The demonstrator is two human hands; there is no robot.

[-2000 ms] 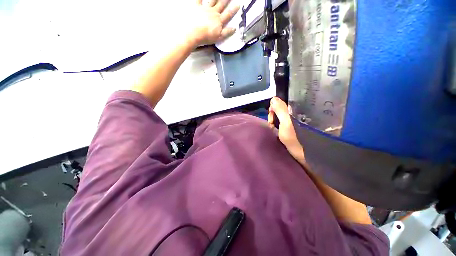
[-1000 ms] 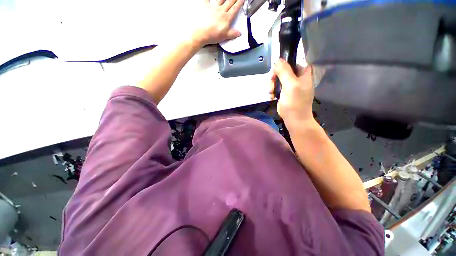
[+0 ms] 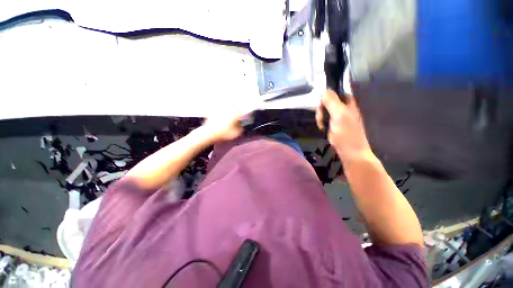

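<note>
The straight knife cutting machine (image 3: pixel 450 39) fills the upper right, blurred. My right hand (image 3: pixel 343 121) is closed around the lower end of its black handle (image 3: pixel 336 64). Its grey base plate (image 3: pixel 273 76) shows at the table's front edge, partly under the papered fabric lay. The white paper marker (image 3: pixel 169 11) tops the lay, whose dark, wavy cut edge runs leftwards from the plate. My left hand (image 3: pixel 228 128) is blurred at the table edge, left of and below the plate, with its fingers curled against a dark area; whether it holds anything is unclear.
The white table (image 3: pixel 140 84) has its front edge just ahead of my body. Black and pale scraps (image 3: pixel 84 169) litter the dark floor below. A white container (image 3: pixel 70 230) stands at lower left. A black device (image 3: pixel 241 264) with a thin cord hangs on my shirt.
My left hand has left the paper and come down towards me to the table edge. The cut edge and base plate appear shifted in view. My right hand stays on the handle.
</note>
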